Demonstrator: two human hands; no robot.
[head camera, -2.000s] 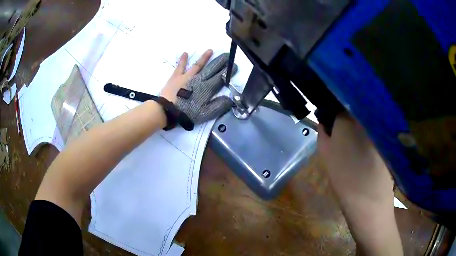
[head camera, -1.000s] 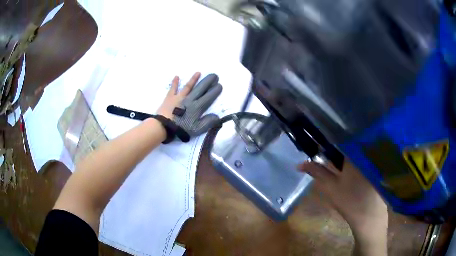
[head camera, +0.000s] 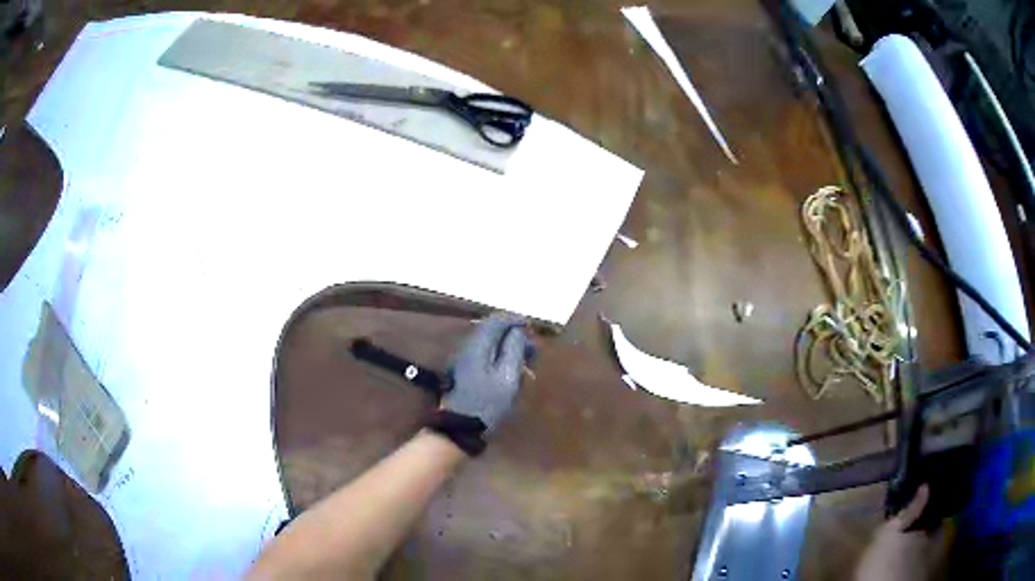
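Observation:
The white paper marker (head camera: 216, 227) lies over the cut lay, whose thin dark edge shows along the curved cut. My left hand (head camera: 488, 369), in a grey mesh glove with a dark strap, is at the lay's edge near the lower right corner, its fingers curled; whether it pinches anything is unclear. The cutting machine (head camera: 976, 448) is at the lower right, apart from the lay, with its shiny base plate (head camera: 749, 522) on the table. My right hand (head camera: 902, 545) is at the machine's black part, small and cut off by the bottom edge.
Shears (head camera: 420, 97) lie on a long flat plate (head camera: 250, 68) on the paper. A see-through slab (head camera: 74, 403) lies at left. Paper scraps (head camera: 675, 380), tan ropy offcuts (head camera: 846, 306) and a white paper roll (head camera: 953, 182) are on the right. Black cables (head camera: 897, 187) hang above the offcuts.
The view has shifted toward the right side of the table. The machine is away from the lay. My left hand has moved from flat on the paper to the lay's corner edge, fingers curled.

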